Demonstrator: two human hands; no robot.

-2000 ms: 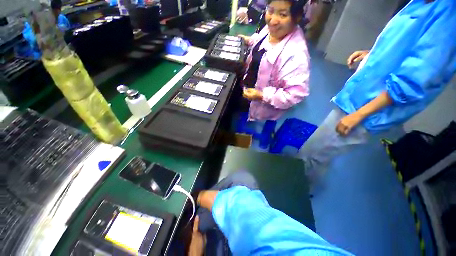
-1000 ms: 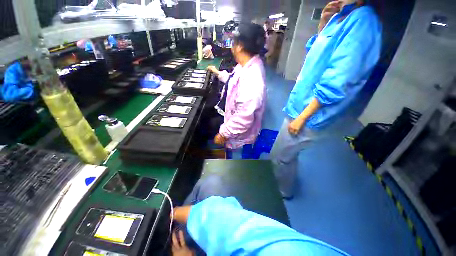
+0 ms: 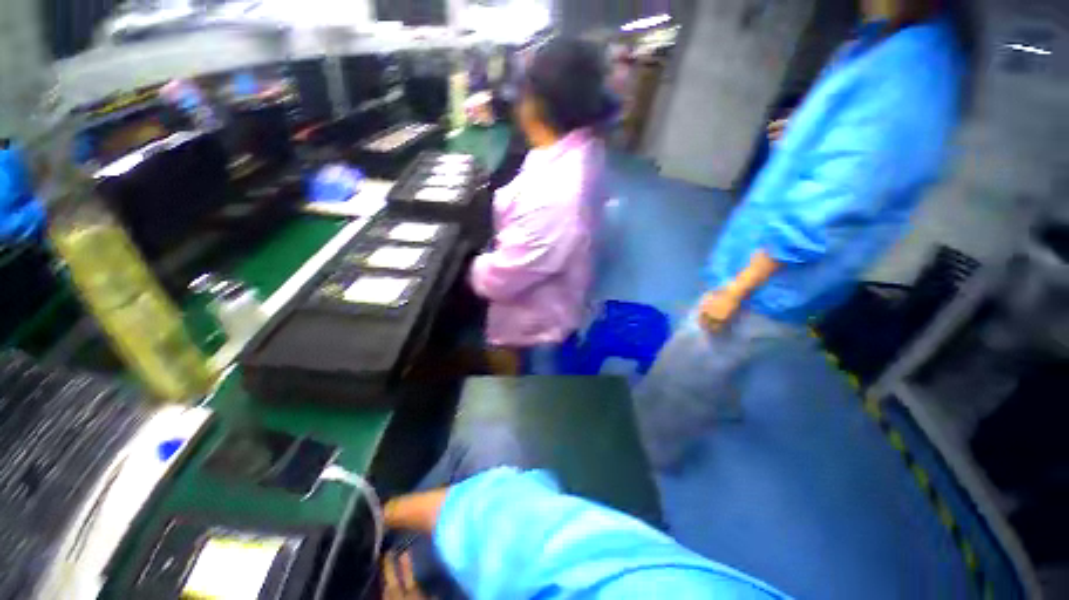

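Note:
A blurred open phone [image 3: 240,563] with a pale middle and yellow strip lies in a black foam tray at the lower left. A dark-screened phone [image 3: 293,464] with a white cable [image 3: 363,498] lies above it on the green bench. My right arm reaches in from the bottom right in a blue sleeve. Only the wrist side of my right hand [image 3: 410,510] shows by the bench edge; its fingers are hidden in shadow. Part of what looks like my left hand [image 3: 404,577] shows at the bottom edge, blurred. What either hand holds cannot be seen.
Black foam trays [image 3: 322,358] with open phones stand along the bench. A white bottle [image 3: 235,311] and a yellow-wrapped post [image 3: 129,305] stand to the left. A dark green surface [image 3: 557,440] is right of the bench. A person in pink [image 3: 545,246] and one in blue [image 3: 844,176] are beyond.
The view has swung, and the bench things sit lower and further left. The person in pink has turned away and drawn an arm back from the trays. The person in blue has lowered a raised hand.

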